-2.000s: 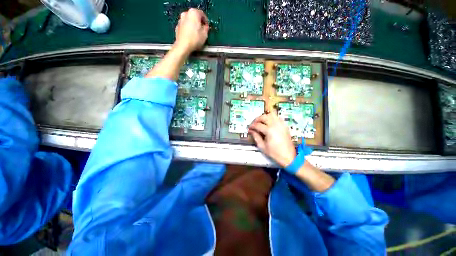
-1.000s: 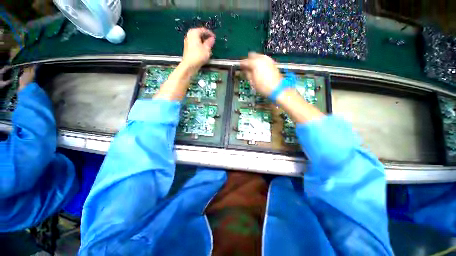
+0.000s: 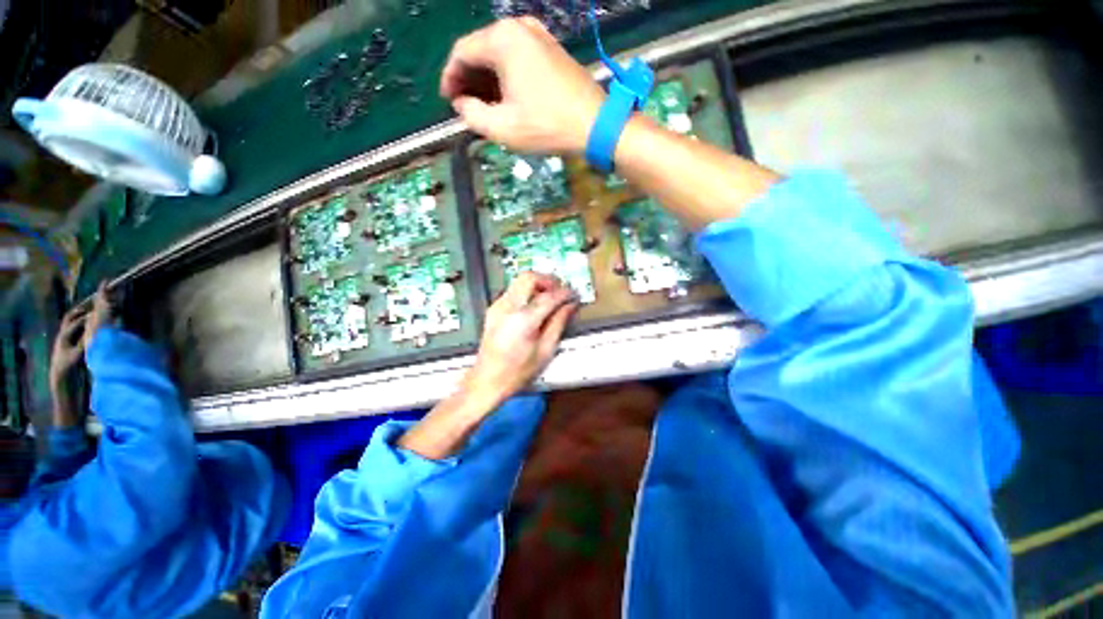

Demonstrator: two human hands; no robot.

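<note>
My left hand (image 3: 523,329) is bare, with its fingertips together at the front-left circuit board (image 3: 550,252) of the tan-orange carrier (image 3: 602,284). Whether a part is between the fingertips cannot be made out. My right hand (image 3: 520,87), with a blue strap (image 3: 618,117) on the wrist, is raised over the back rail and the mat's edge, fingers curled. Its fingertips point left, and whether they hold anything is not clear. My right forearm passes over the back boards of this carrier. The front-right board (image 3: 659,252) shows below the forearm.
A grey-green carrier (image 3: 367,268) with four boards lies to the left. A small pile of dark components (image 3: 348,82) and a white and pale blue fan (image 3: 121,127) stand on the green mat (image 3: 269,121). Part of another pile shows at the top. Another person's hands (image 3: 82,339) are at far left.
The view has turned and shifted left. My left hand has moved from the small component pile to the front-left board. My right hand has moved from the boards to above the back rail.
</note>
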